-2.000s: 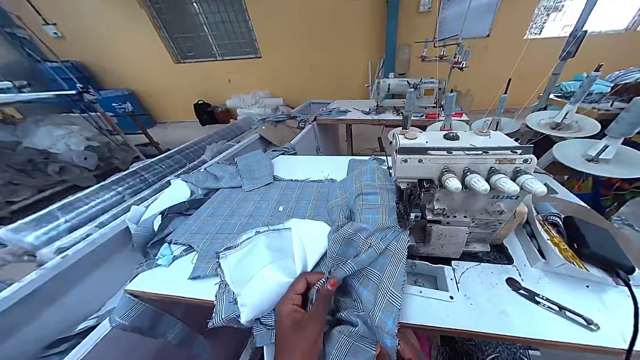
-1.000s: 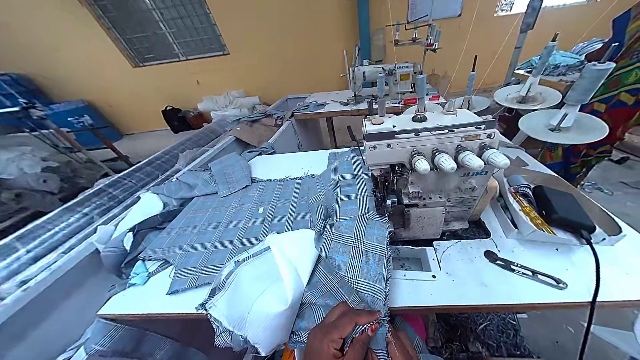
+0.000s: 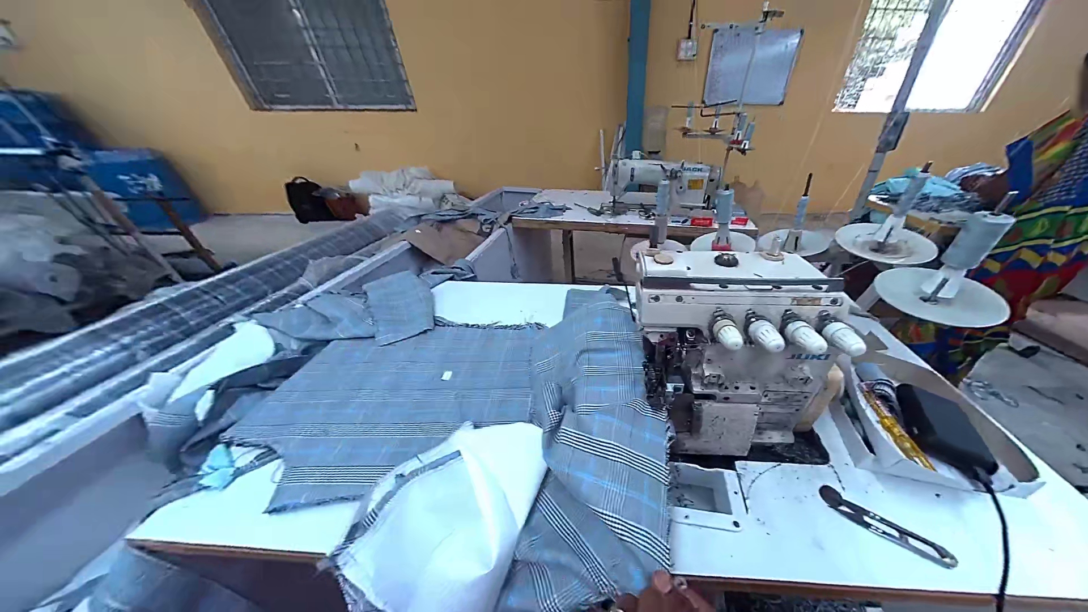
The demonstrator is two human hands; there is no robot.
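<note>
At the bottom edge, the fingers of one hand, apparently my left hand (image 3: 665, 593), pinch the lower corner of a grey-blue plaid cloth (image 3: 608, 450); most of that hand is cut off. My right hand cannot be made out. The cloth lies in folds along the left side of a white overlock sewing machine (image 3: 739, 340), its frayed edge beside the needle area. A white lining piece (image 3: 450, 518) lies folded on its lower left. A flatter plaid piece (image 3: 399, 382), with a small white tag, spreads farther left.
Thread snips (image 3: 888, 527) lie on the white table (image 3: 790, 544) at the right, near a tray (image 3: 1024, 476) holding a black device with a cable. Thread cones (image 3: 977, 242) stand behind. Cloth scraps (image 3: 314, 319) heap at the left. A person in a patterned garment (image 3: 1045, 221) stands at the right.
The left hand has moved from the white lining to the cloth's lower right corner, near the table edge. The folded cloth now lies straighter beside the machine. The view has tilted up.
</note>
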